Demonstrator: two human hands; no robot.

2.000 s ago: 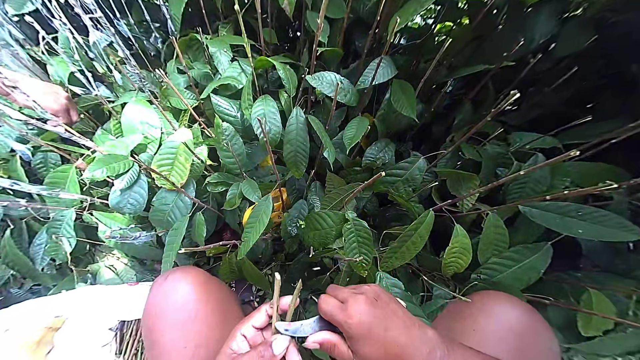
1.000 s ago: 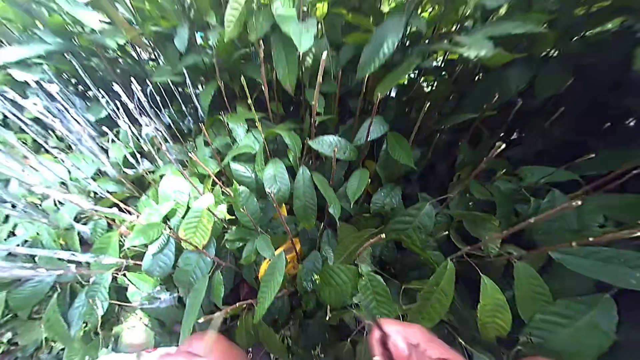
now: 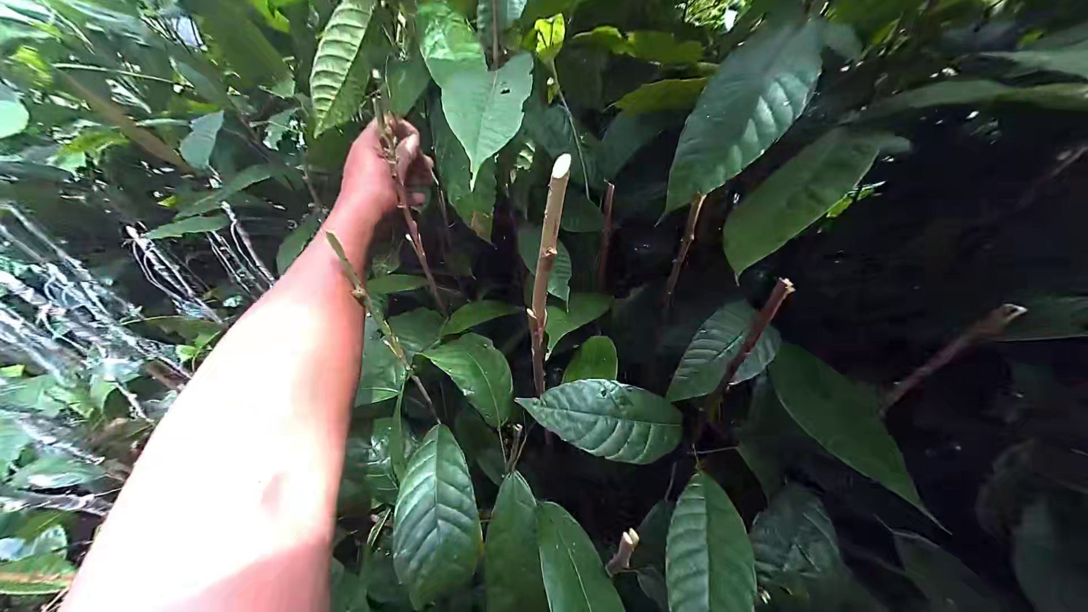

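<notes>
My left arm reaches up and forward from the lower left, and my left hand (image 3: 391,166) is among the leaves at the upper left. Its fingers are curled at a thin brown stem (image 3: 412,229); whether they close on it is hard to tell. A pale cut stem (image 3: 548,246) with a slanted top stands upright to the right of the hand. Broad green leaves (image 3: 484,102) hang just beside the fingers. My right hand is outside the view, and no knife shows.
More cut stems stand to the right, among them a reddish one (image 3: 756,327) and a tilted brown one (image 3: 952,353). Large leaves (image 3: 608,421) fill the lower middle. Pale, stringy dry strands (image 3: 76,314) lie at the left.
Two seconds ago both hands were low in front, with a curved blade and cut stem pieces. My left arm now extends up into the foliage, and my right hand has left the view, which has tilted up.
</notes>
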